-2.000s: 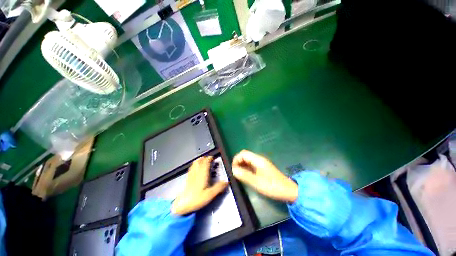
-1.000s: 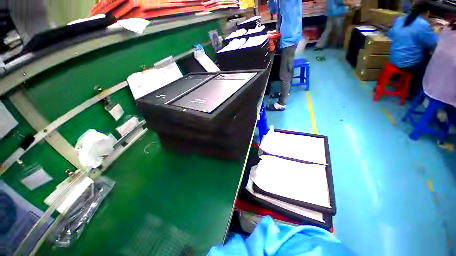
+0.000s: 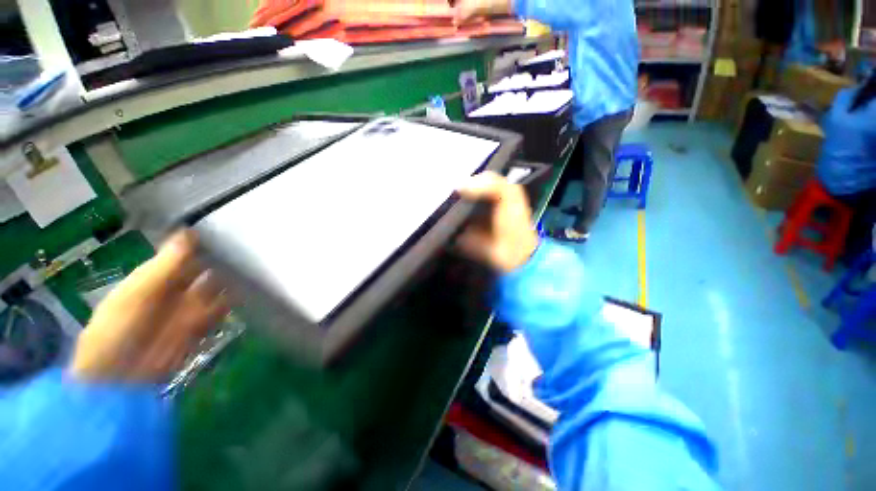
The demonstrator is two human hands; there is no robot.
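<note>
A black foam tray [image 3: 423, 240] is held raised and tilted above the bench. It holds a tablet [image 3: 355, 201] that looks white under glare, and a greyer one [image 3: 240, 158] in its far pocket. My right hand [image 3: 501, 222] grips the tray's right edge, thumb on top and fingers under it. My left hand [image 3: 154, 312] is blurred at the tray's near left side; whether its fingers touch the tray is hard to tell. Part of another tray [image 3: 534, 175] shows just behind the right edge.
A rail with a clipped card [image 3: 56, 192] runs along the left. Trays with white sheets [image 3: 514, 379] sit low at right, below the bench edge. A person in a blue smock [image 3: 600, 67] stands ahead by the bench. Blue [image 3: 629, 173] and red [image 3: 816, 221] stools stand on the floor.
The view swung right from the bench work, then slightly back up. Both hands have come into view, and a tray that sat on top of the stack is now raised in my right hand.
</note>
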